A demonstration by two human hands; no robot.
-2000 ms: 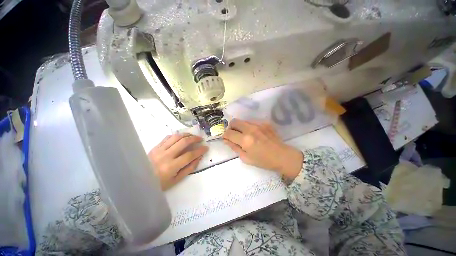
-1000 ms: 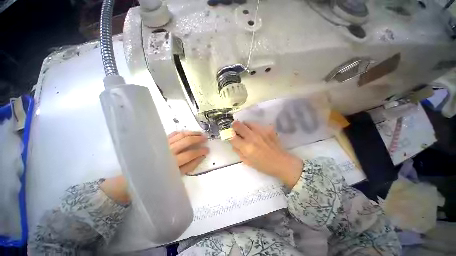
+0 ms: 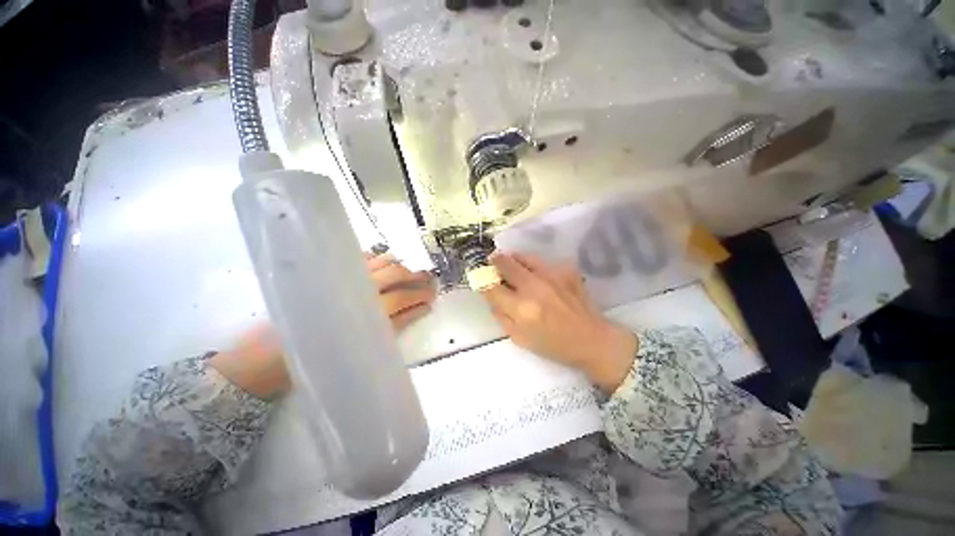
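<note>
The white sewing machine (image 3: 618,115) stands across the table. Its presser foot and needle area (image 3: 461,267) is lit, with my hands on either side. My left hand (image 3: 403,288) lies flat left of the foot, partly hidden by the lamp head. My right hand (image 3: 545,314) lies right of the foot, fingertips close to it. Both seem to press thin white fabric that nearly vanishes on the white table; its edges cannot be made out. Whether the fingers grip it is not clear.
The pale lamp head (image 3: 330,335) hangs over the left forearm. A blue tray (image 3: 47,419) with white pieces is at far left. A dark flat slab (image 3: 770,314) and papers (image 3: 843,272) lie at right. Ruler markings (image 3: 513,403) run along the front edge. Pale cloth (image 3: 864,419) is at lower right.
The view has shifted, so the machine and lamp appear further right. My left hand has moved up and in beside the foot, more hidden by the lamp. My right hand stays beside the foot.
</note>
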